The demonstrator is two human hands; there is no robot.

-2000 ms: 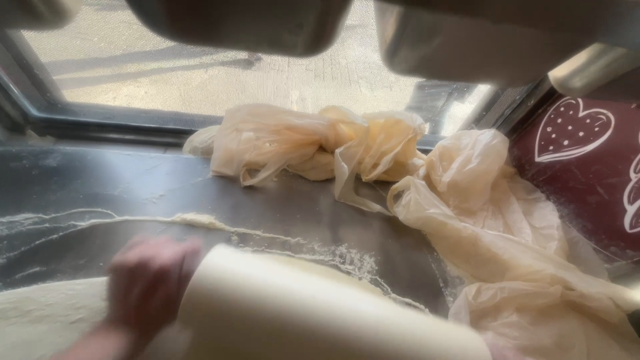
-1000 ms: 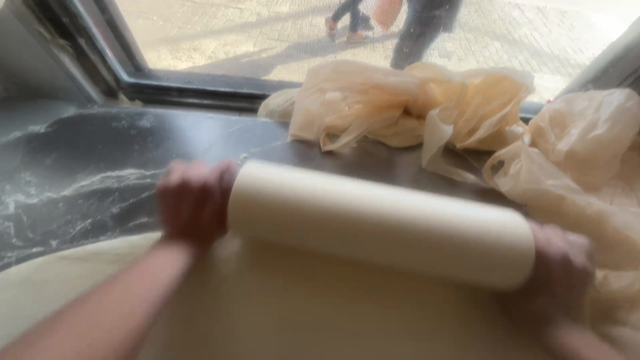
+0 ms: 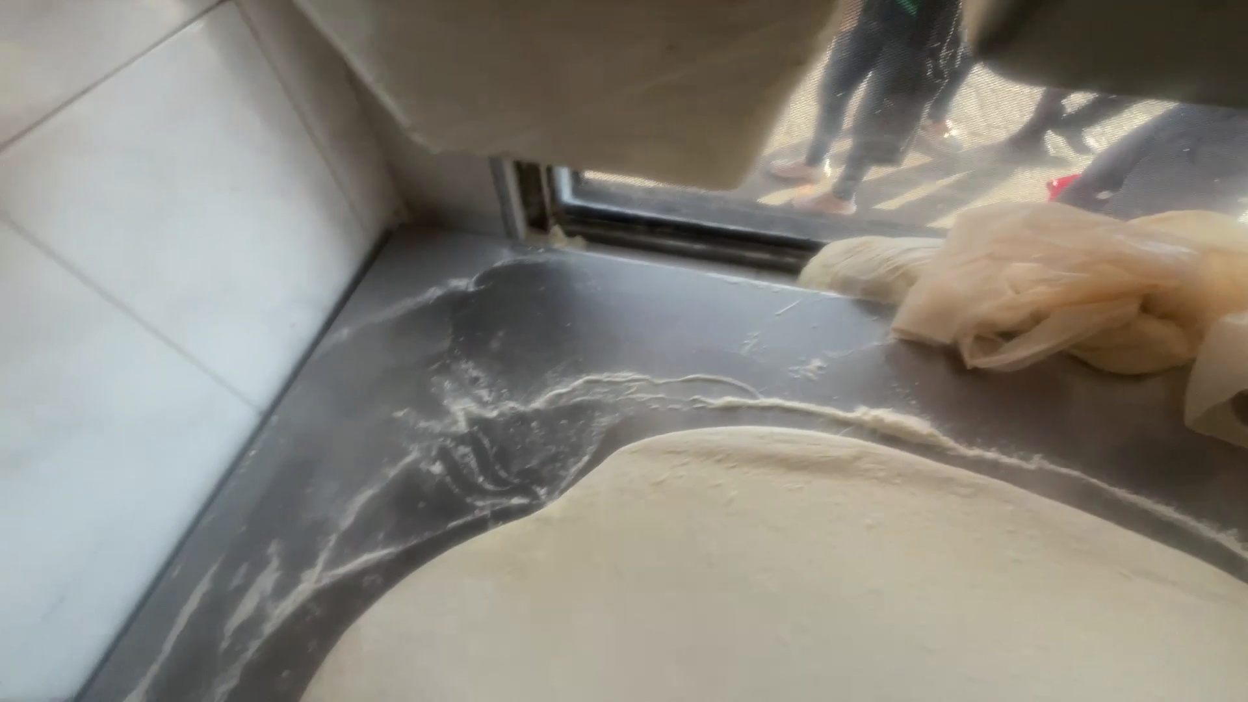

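Neither of my hands shows in the head view at this moment, and the thick pale roll is out of the frame too. A large flat sheet of rolled dough lies spread over the lower part of the dark work surface. Its far edge is rounded, and the near part runs off the bottom of the frame. A ridge of loose flour curves along beyond that edge, with more flour smeared to the left.
Crumpled translucent plastic bags lie at the back right by the window frame. White wall tiles border the surface at left. Blurred pale objects hang overhead. Several people's legs show outside the glass.
One second ago both my hands held the ends of a thick pale roll over the dough; hands and roll are now out of view. The view has swung left.
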